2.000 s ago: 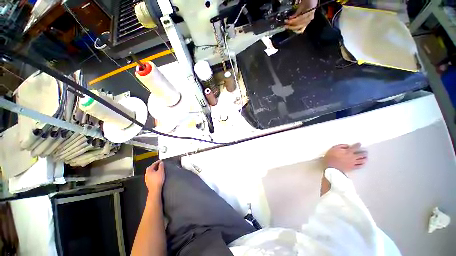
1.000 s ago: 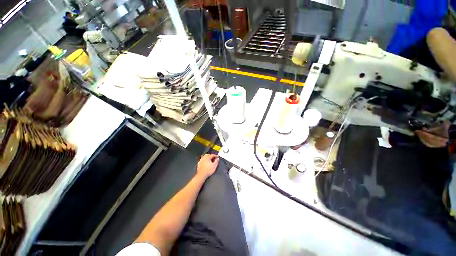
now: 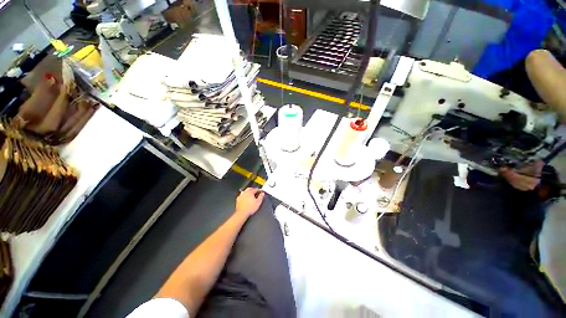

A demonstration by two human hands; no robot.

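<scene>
My left hand (image 3: 249, 202) is bare, with its fingers curled at the corner of the white table (image 3: 269, 186), beside my thigh. The fingertips are small and partly hidden. My right hand is out of the picture. The white tabletop (image 3: 329, 273) lies in front of me. Beyond it stand a thread cone with a green top (image 3: 290, 127) and one with a red top (image 3: 350, 144). The cream sewing machine (image 3: 453, 93) is at the right, over a black scuffed bed cover (image 3: 453, 230).
Another person's hand (image 3: 521, 179) is at the machine's needle area; a blue sleeve (image 3: 518, 37) shows above. A black cable (image 3: 311, 180) curves past the cones. Stacked beige panels (image 3: 208, 99) lie on a side table. Brown pieces (image 3: 31, 186) stand at the far left.
The view has swung left, so my right hand, flat on the tabletop two seconds ago, is out of the picture. My left hand remains at the table corner.
</scene>
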